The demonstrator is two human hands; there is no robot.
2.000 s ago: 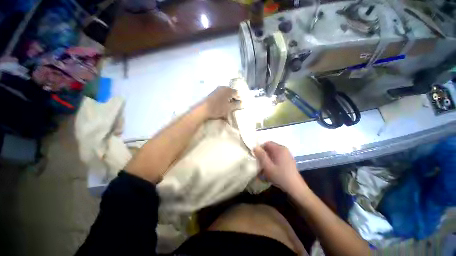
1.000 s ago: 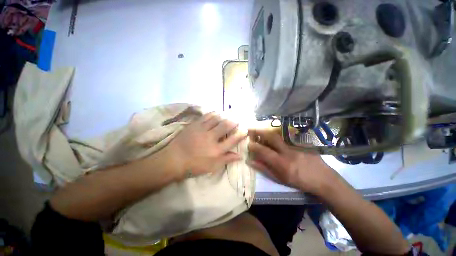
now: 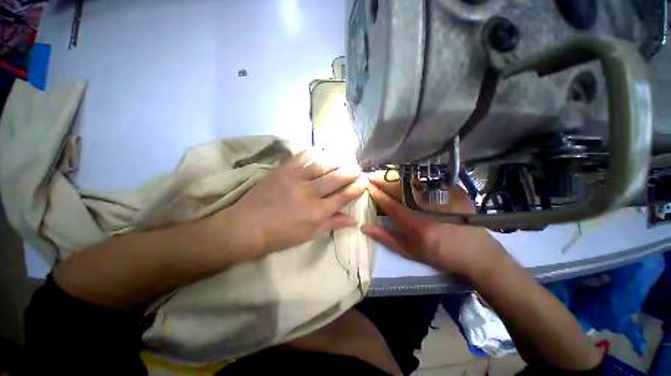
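The beige garment (image 3: 243, 301) lies on the table left of the needle and hangs over the front edge into my lap. My left hand (image 3: 298, 202) lies spread on it, fingertips in the lamp glare near the needle. My right hand (image 3: 412, 231) is on the other side, fingertips on the folded edge strip (image 3: 354, 253), which runs between my hands toward the front. The industrial sewing machine (image 3: 412, 81) stands at upper right. Its presser foot and needle are lost in glare. The needle plate (image 3: 325, 110) shows behind my left fingertips.
A curved pale bar (image 3: 629, 132) stands in front of the head, with a ridged knob (image 3: 437, 194) near my right fingers. Scissors (image 3: 519, 194) lie partly hidden behind it. Blue tape (image 3: 39, 66) is at the table's left. Blue plastic bags (image 3: 607, 294) are below right.
The view has moved in closer to the machine. My right hand has gone from the cloth's front edge to beside the needle area. My left hand now lies flat on the garment.
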